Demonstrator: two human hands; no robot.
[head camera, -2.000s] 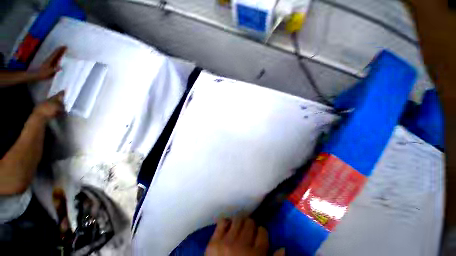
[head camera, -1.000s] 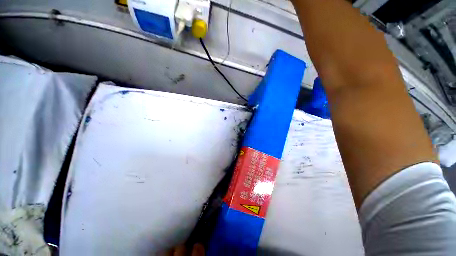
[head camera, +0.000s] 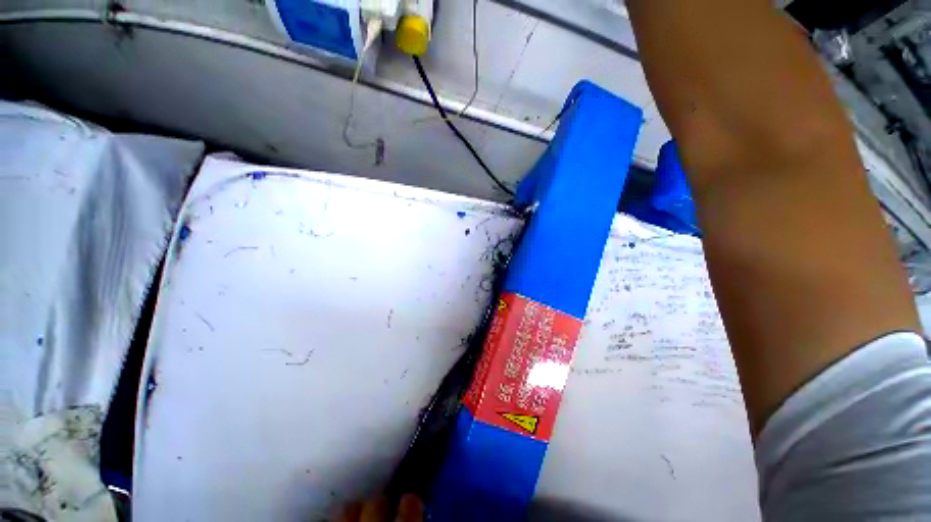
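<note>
The bright-blue swing arm with a red warning label crosses the table at a slant. The white table cover shows on its left, and a part with small handwriting on its right. Only fingertips of my left hand show at the bottom edge, beside the lower end of the swing arm; the rest is cut off, so its hold cannot be seen. My right forearm, in a white sleeve, reaches up past the top edge. My right hand is out of the picture.
A blue-and-white control box with a yellow knob is on the back wall, with a black cable running down to the swing arm. Another white cloth-covered surface lies at the left, across a dark gap. A blue part is behind my forearm.
The view has turned right; another person's hands with a folded white piece have left it. My right arm has come in. My left hand has dropped mostly below the bottom edge.
</note>
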